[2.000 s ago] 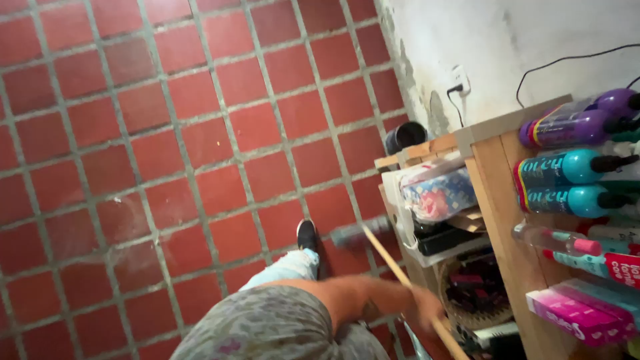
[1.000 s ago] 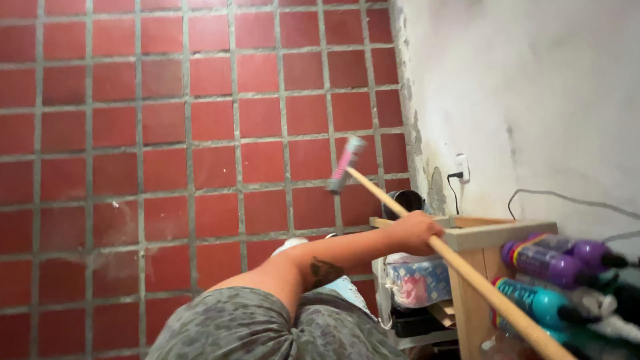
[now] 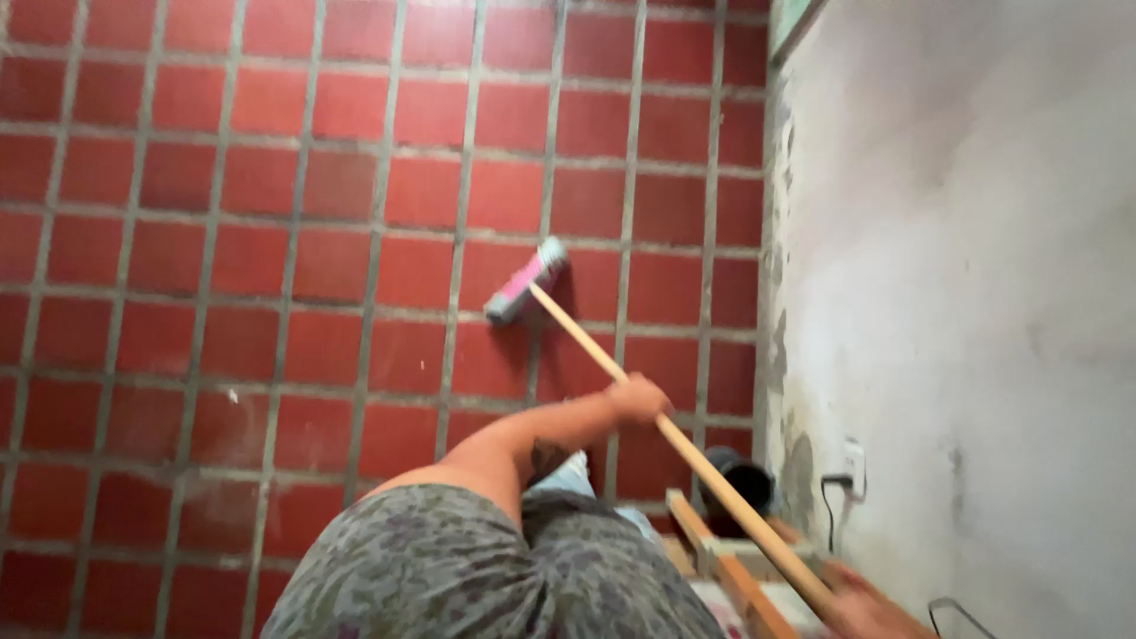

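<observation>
A broom with a pink and grey head [image 3: 525,282] and a long wooden handle [image 3: 732,501] reaches from the floor tiles down to the lower right. My left hand [image 3: 639,399] is closed around the middle of the handle, with the tattooed forearm stretched out from my body. Near the handle's upper end, my right hand [image 3: 865,608] grips it at the bottom edge of the view, partly blurred and cut off. The broom head lies aslant on or just over the red tiles [image 3: 413,271]; contact with the floor cannot be told.
A worn white wall [image 3: 958,293] runs along the right, with a plugged-in outlet [image 3: 854,469] and a cable. Beside its base stands a black bucket-like container [image 3: 741,479]. Wooden shelving [image 3: 750,595] stands below it, close to the handle and my right hand.
The broom head has moved left, away from the wall. My right hand has come into view on the handle. The bottles on the shelf top have left the view.
</observation>
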